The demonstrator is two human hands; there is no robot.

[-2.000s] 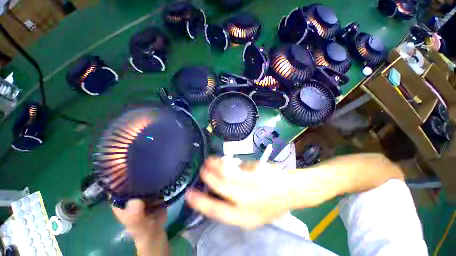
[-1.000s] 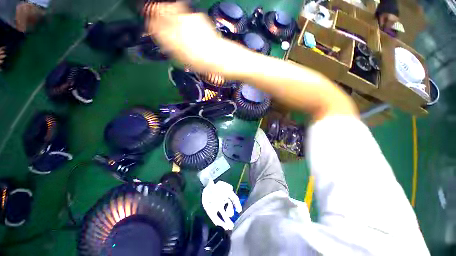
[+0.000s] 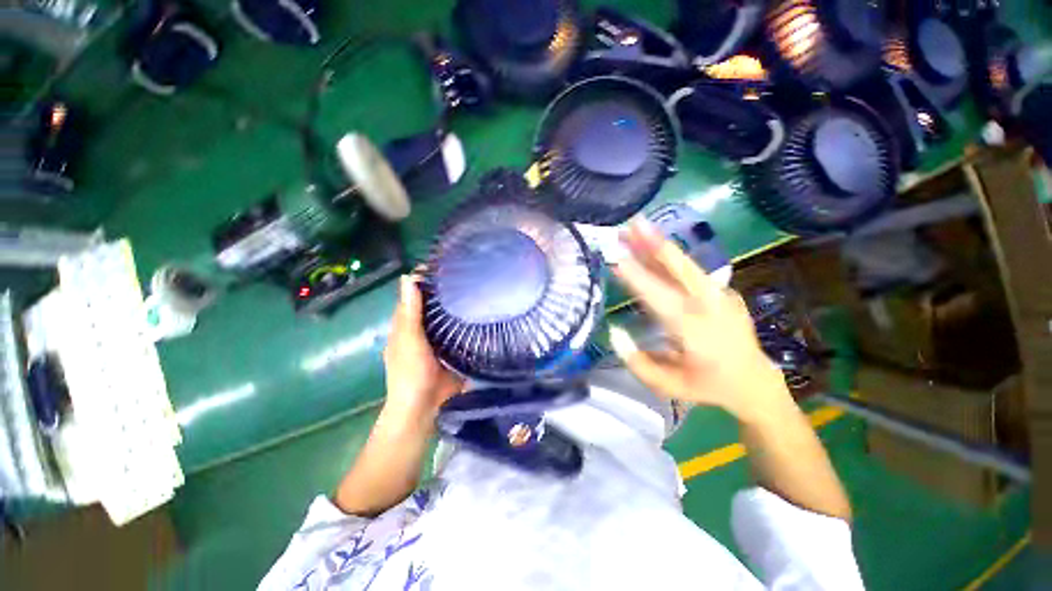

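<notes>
A dark fan (image 3: 490, 277) with a slatted round cage and plain centre cap is held in front of me, its dark base (image 3: 519, 433) towards my body. My left hand (image 3: 415, 358) grips the cage at its left side. My right hand (image 3: 692, 329) is off the fan to its right, blurred, fingers spread, holding nothing. The bench buffer (image 3: 271, 231) lies on the green bench left of the fan, with its off-white buffing wheel (image 3: 374, 177) at the right end.
Another fan (image 3: 608, 150) stands just behind the held one, with several more across the back and right. A sheet of pale discs (image 3: 115, 381) lies far left. The speed controller (image 3: 340, 275) shows red and green lights. A cardboard box (image 3: 1015, 231) is at right.
The view has swung back towards the bench buffer. My right hand has come back from the far fans to near the held fan. My left hand, hidden a second ago, shows on the cage.
</notes>
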